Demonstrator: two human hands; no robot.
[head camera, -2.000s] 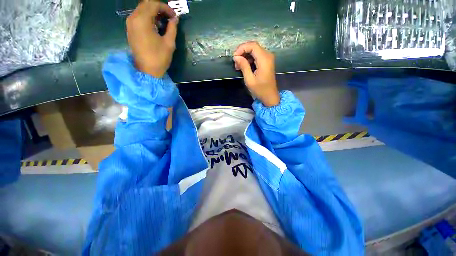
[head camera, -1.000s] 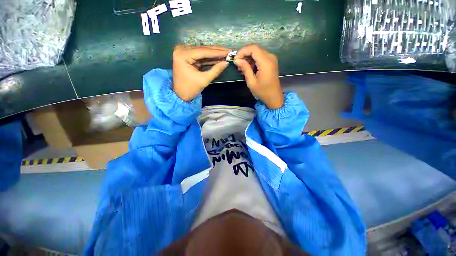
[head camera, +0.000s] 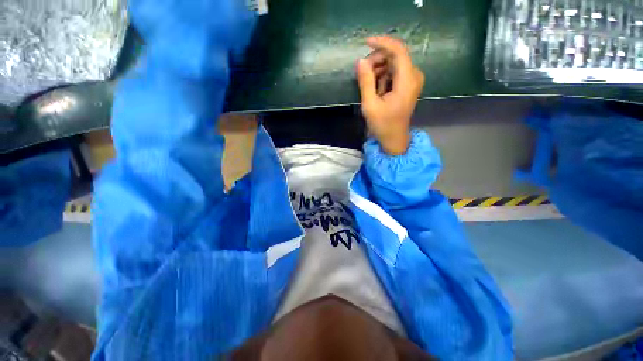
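My right hand (head camera: 392, 88) is above the dark green bench top, right of centre. Its thumb and index finger are apart and its other fingers are curled; nothing shows between them. My left hand is out of the picture past the top edge; only its blurred blue sleeve shows, stretched forward. A white strip piece (head camera: 261, 5) shows at the top edge beside that sleeve, partly cut off. A single white chip (head camera: 418, 3) lies at the top edge, right of centre.
A clear bag of white pieces (head camera: 56, 42) is at the upper left of the green bench top (head camera: 317, 81). A stacked filled tray (head camera: 564, 39) with rows of parts is at the upper right. Yellow-black floor tape (head camera: 504, 202) shows below the bench.
My hands were together around a small white and dark piece. My left hand has since moved forward out of view. My right hand has moved slightly right and opened, and the piece no longer shows.
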